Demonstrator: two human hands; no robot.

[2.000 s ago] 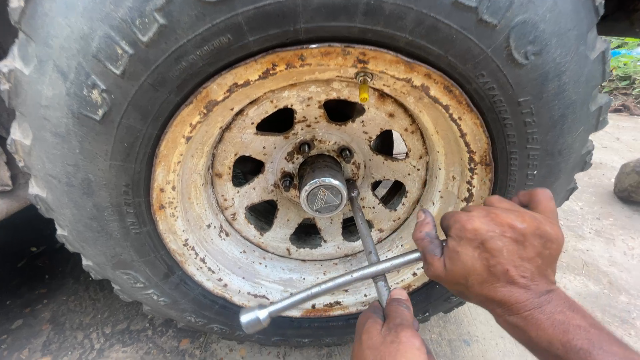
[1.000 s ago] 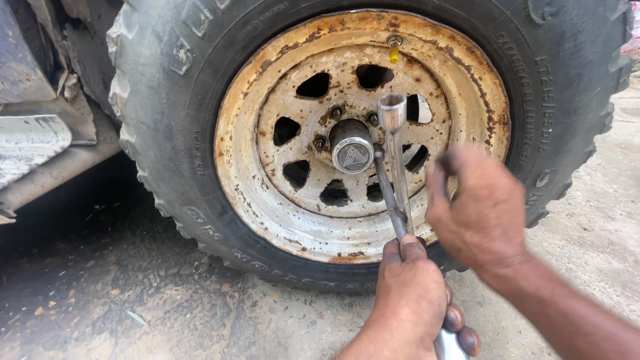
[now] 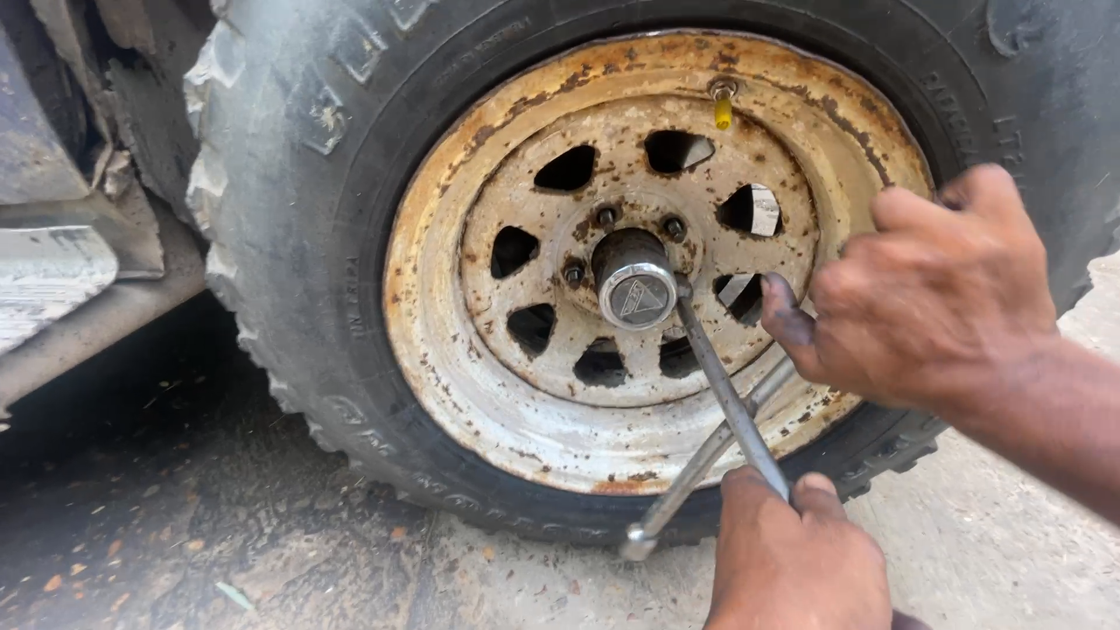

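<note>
A metal four-way lug wrench reaches with one arm to the wheel's hub, at the right side of the chrome-ended hub cap. My left hand is closed around the near end of that arm, low in the view. Over the upper right end of the cross arm is my right hand, fingers curled and thumb toward the wheel; whether it grips the bar is hidden. The cross arm's free socket end points down to the left. Lug nuts show around the hub of the rusty steel rim.
A large knobbly black tire surrounds the rim, with a yellow-capped valve stem near the top. The vehicle's body and side step lie at the left. Stained concrete ground spreads below.
The lug wrench has turned: its free socket, upright one second ago, now points down to the left. My right hand was blurred beside it a second ago and is now at the cross arm's upper end.
</note>
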